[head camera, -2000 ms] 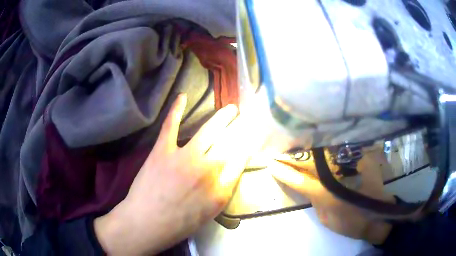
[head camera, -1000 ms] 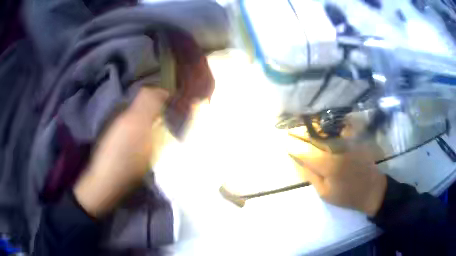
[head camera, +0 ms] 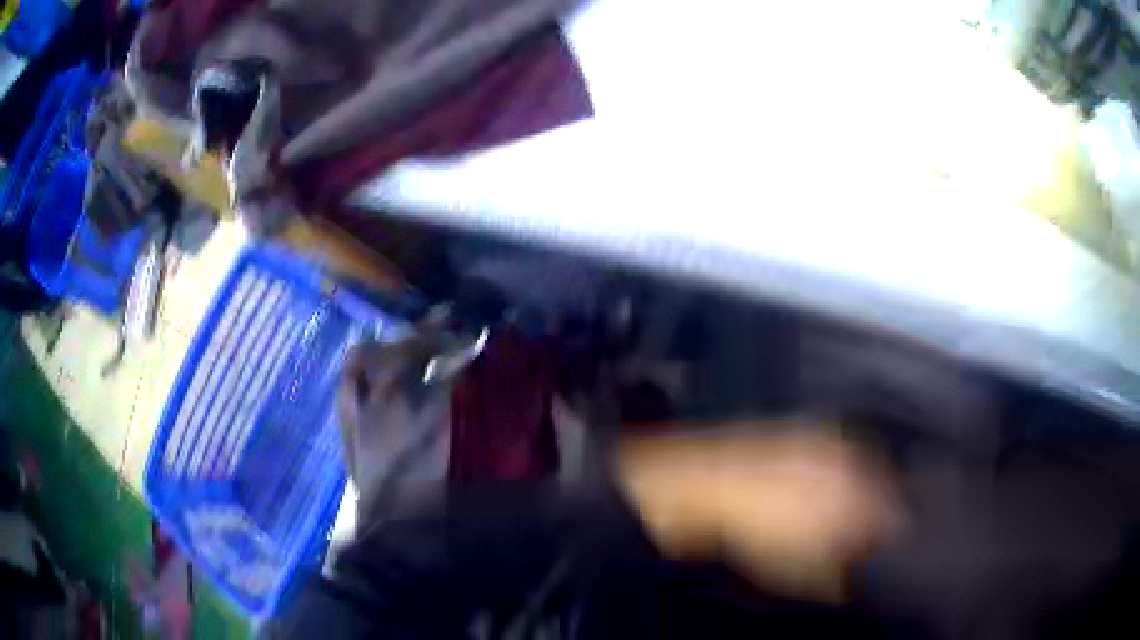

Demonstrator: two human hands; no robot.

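A grey garment with maroon areas [head camera: 488, 113] lies at the table's left end and hangs over its edge. More grey and maroon cloth [head camera: 504, 406] hangs below the table edge, right of a blue basket. One blurred bare hand [head camera: 763, 500] is below the table edge at lower right. Its dark sleeve seems to come from the left, so I take it as my left hand. Its fingers are too blurred to show whether it holds anything. My right hand is not in view. The needle area is not visible.
The white table [head camera: 800, 163] is glaring, its edge running diagonally to the right. The blue lattice basket [head camera: 269, 413] stands below it at left. More blue containers [head camera: 63, 213] are at far left, on a green and pale floor [head camera: 94, 375] with scraps.
The view has swung away from the machine to the table's left end and the floor. The left hand has left the garment and is below the table edge. The right hand has gone out of view.
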